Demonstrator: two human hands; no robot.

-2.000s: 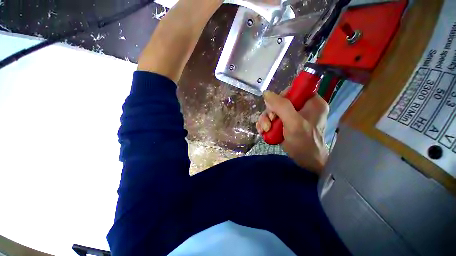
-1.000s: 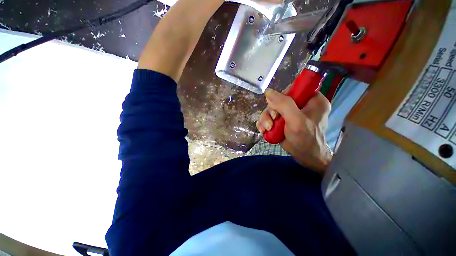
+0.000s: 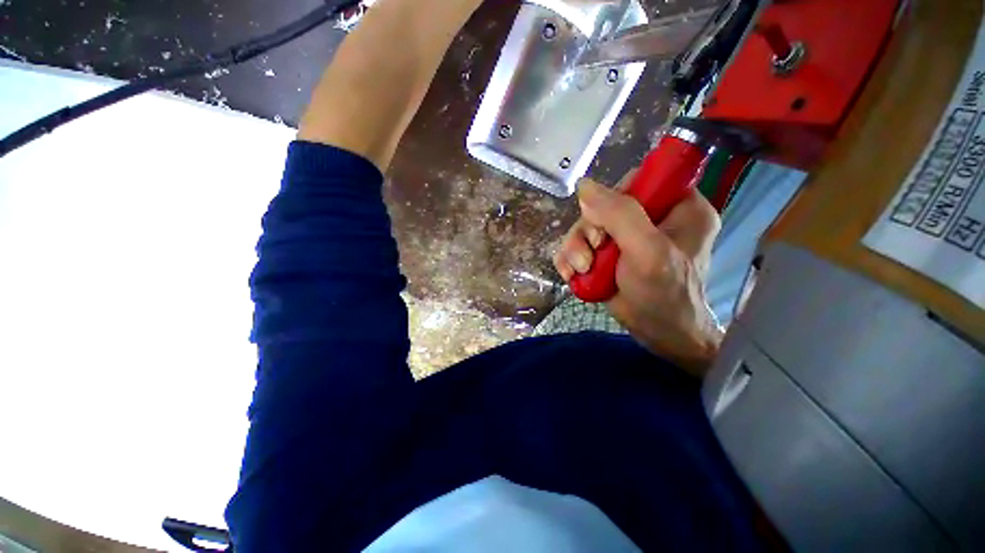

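Note:
My right hand (image 3: 653, 265) is closed around the red handle (image 3: 648, 211) of the cutting machine. The grey motor housing (image 3: 864, 400) fills the right side, with a red switch box (image 3: 805, 76) above the handle. The shiny base plate (image 3: 551, 97) lies flat on the brown table at top centre, with the narrow metal upright (image 3: 659, 41) running from it toward the motor. My left forearm reaches up past the top edge; the left hand is cut off there. The white lay (image 3: 130, 313) lies left of my left sleeve.
A black cable (image 3: 162, 81) crosses the table (image 3: 464, 238) and the lay's upper left. White scraps dot the table. A small black bar-shaped item (image 3: 200, 534) is at the lay's bottom edge. Checked cloth (image 3: 581, 315) shows below the right hand.
The machine's motor housing and switch box have shifted slightly right in view, and the base plate slightly up. The cable sits a little lower. My right hand keeps its hold.

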